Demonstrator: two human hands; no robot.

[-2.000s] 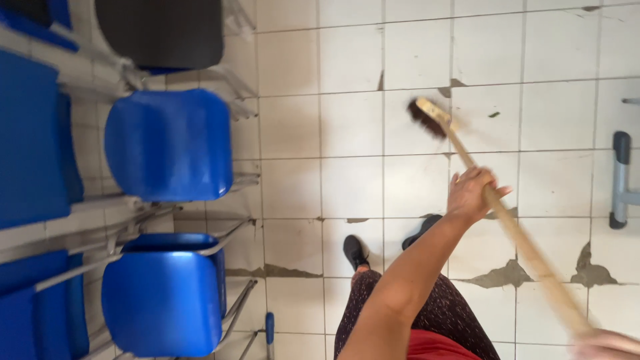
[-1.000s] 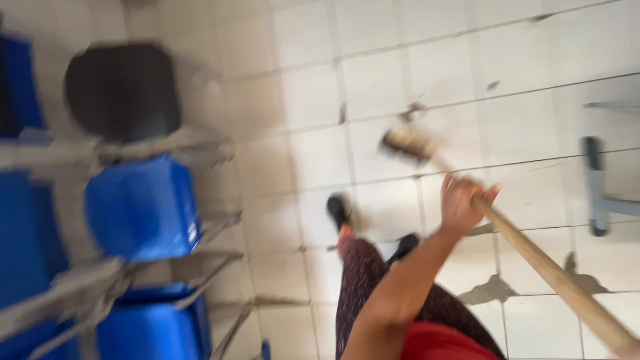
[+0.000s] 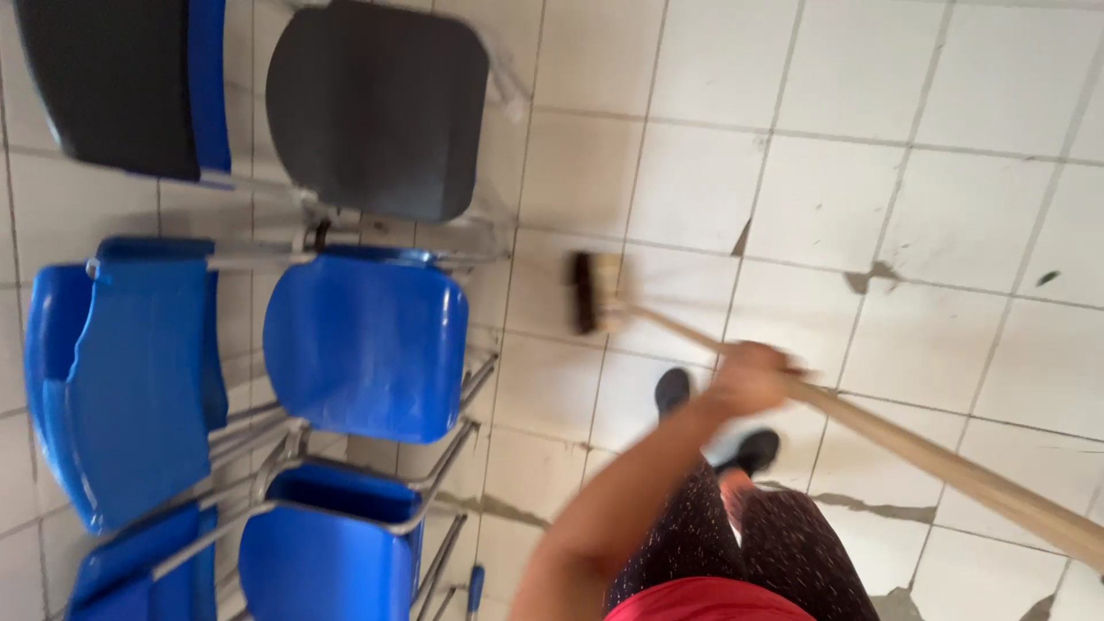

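Note:
A push broom (image 3: pixel 608 291) with a pale wooden head and dark bristles lies at the floor tiles, left of my feet, slightly blurred. My left hand (image 3: pixel 755 378) is closed around its wooden handle (image 3: pixel 931 461), a short way up from the head. The handle runs down to the right and leaves the frame at the right edge. My right hand is out of the frame. Bits of dark debris (image 3: pixel 1048 278) lie on the tiles at the right.
Blue plastic chairs (image 3: pixel 366 345) with metal frames stand in rows at the left, with a dark-seated chair (image 3: pixel 379 108) above them. White floor tiles (image 3: pixel 931 345) have broken, grey patches (image 3: pixel 873 276). My black shoes (image 3: pixel 673 390) are on the floor below the broom head.
The broom head has swung left, towards the chairs, with my left hand still on the handle. My right hand, at the lower right edge two seconds ago, has left view. The view has shifted.

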